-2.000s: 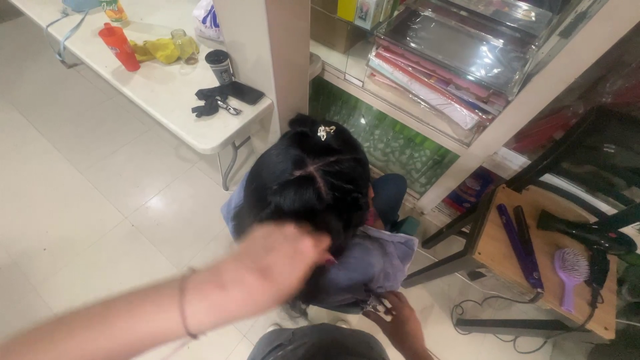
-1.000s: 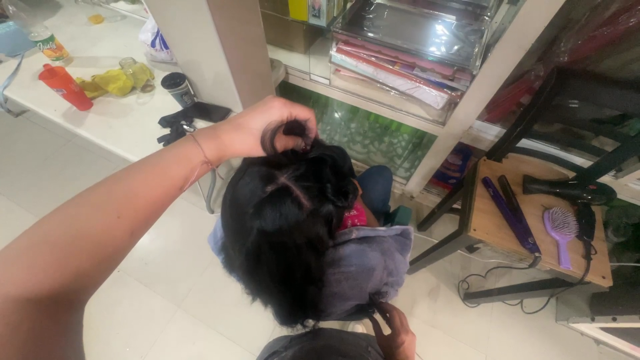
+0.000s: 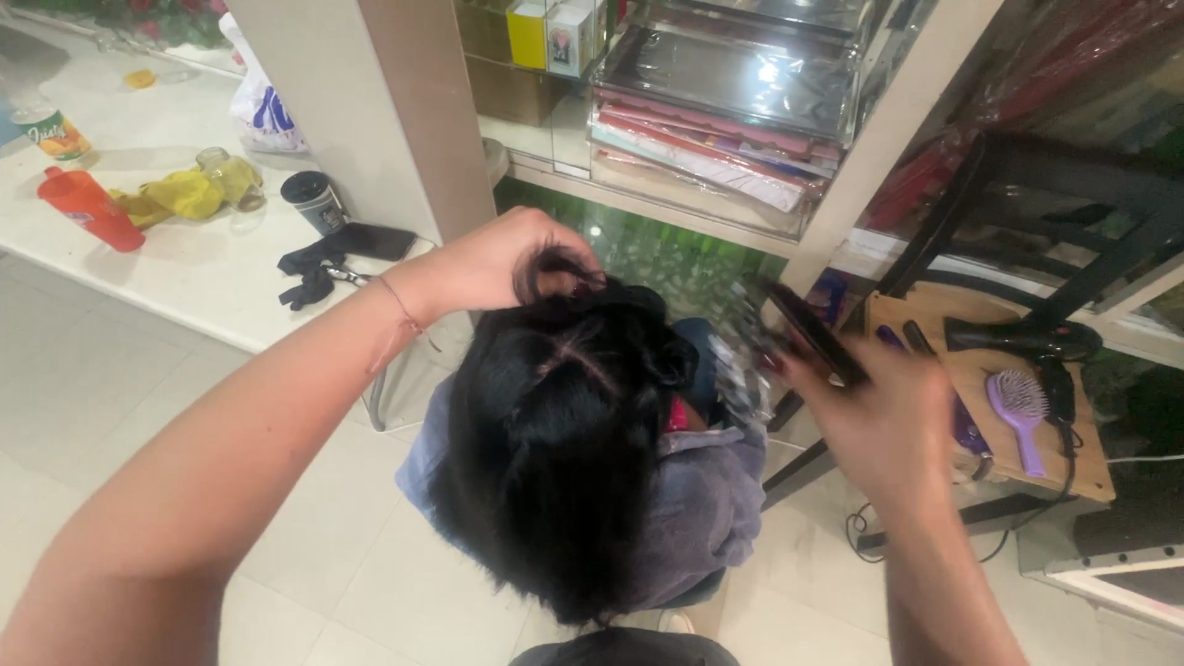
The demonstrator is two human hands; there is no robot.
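Note:
A seated person's black hair [image 3: 555, 444], parted on top, fills the middle of the view. A towel or cloth [image 3: 708, 518] lies over this person's shoulders. My left hand [image 3: 527, 259] pinches a looped lock of hair at the front of the head. To the right of the head, my right hand [image 3: 860, 398] is raised and blurred, holding a dark comb [image 3: 809, 328]. Blurred silvery pieces, perhaps hair clips [image 3: 740, 370], show beside its fingers; whether they are held is unclear. A twisted bun of hair [image 3: 671, 359] sits at the head's right side.
On a wooden chair [image 3: 1082, 462] at right are a purple hairbrush [image 3: 1017, 407], a hair dryer [image 3: 1017, 338] and a flat iron [image 3: 967, 430]. The white table [image 3: 231, 301] at left bears a red tumbler [image 3: 92, 208], a lidded cup [image 3: 314, 202] and a phone [image 3: 375, 240]. Shelves stand ahead.
My left hand went from the back of the head to the front, where it keeps a lock of hair. My right hand has risen from low beside the towel to the right of the head.

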